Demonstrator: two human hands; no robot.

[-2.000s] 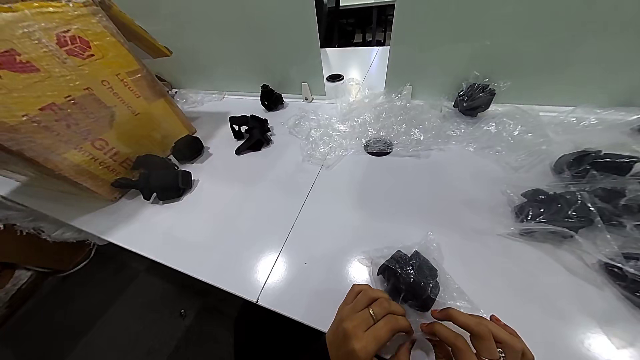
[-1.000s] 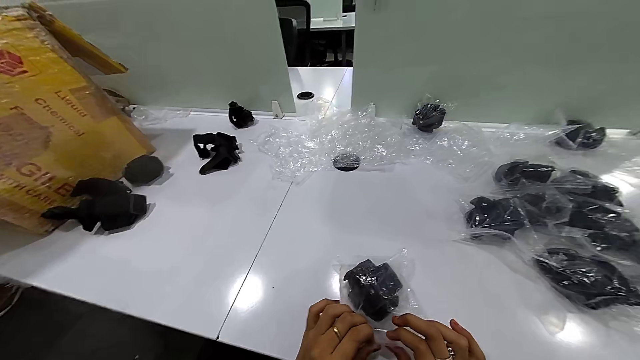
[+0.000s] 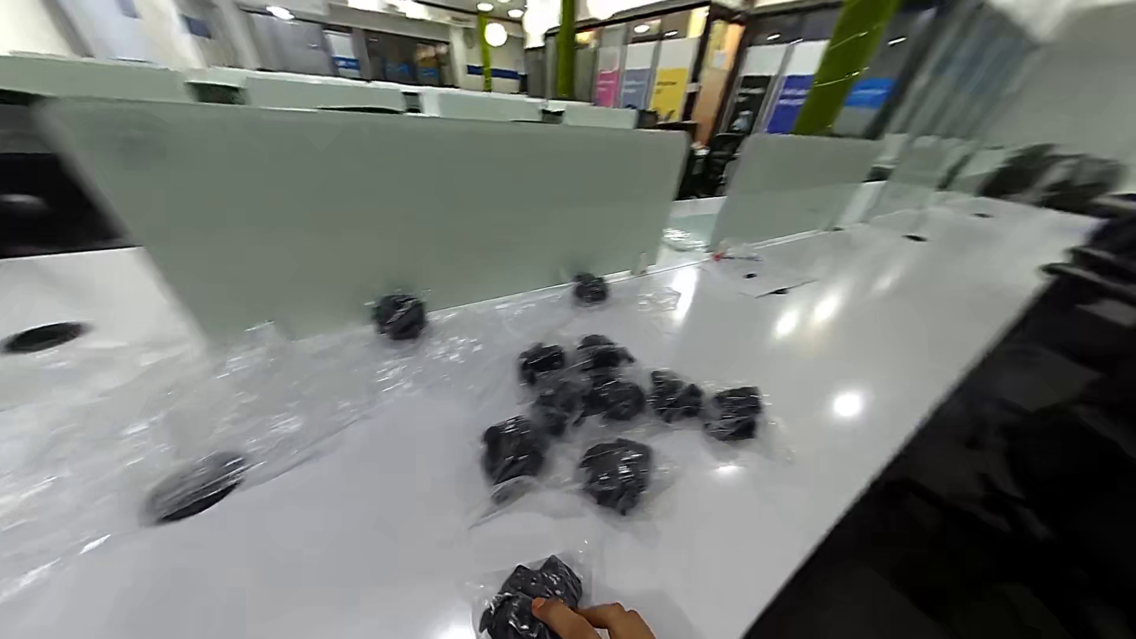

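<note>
My right hand (image 3: 593, 619) is at the bottom edge, its fingers on the right side of a black part in a clear plastic bag (image 3: 532, 596); only the fingers show. My left hand is out of view. Beyond this part, several more bagged black parts lie in a loose group on the white desk, among them one at the front (image 3: 617, 475), one to its left (image 3: 515, 451) and one at the right end (image 3: 735, 414). Two others sit apart near the divider, one at the left (image 3: 399, 316) and one further right (image 3: 589, 289).
Crumpled clear plastic wrap (image 3: 266, 382) spreads over the left of the white desk (image 3: 373, 550), partly over a black round cable hole (image 3: 197, 486). A frosted divider panel (image 3: 399, 204) stands along the back. The desk's edge runs along the right, with a dark area beyond.
The view has swung far to the right, and the carton is out of frame. Both hands were at a bagged black part; now only my right hand shows on one.
</note>
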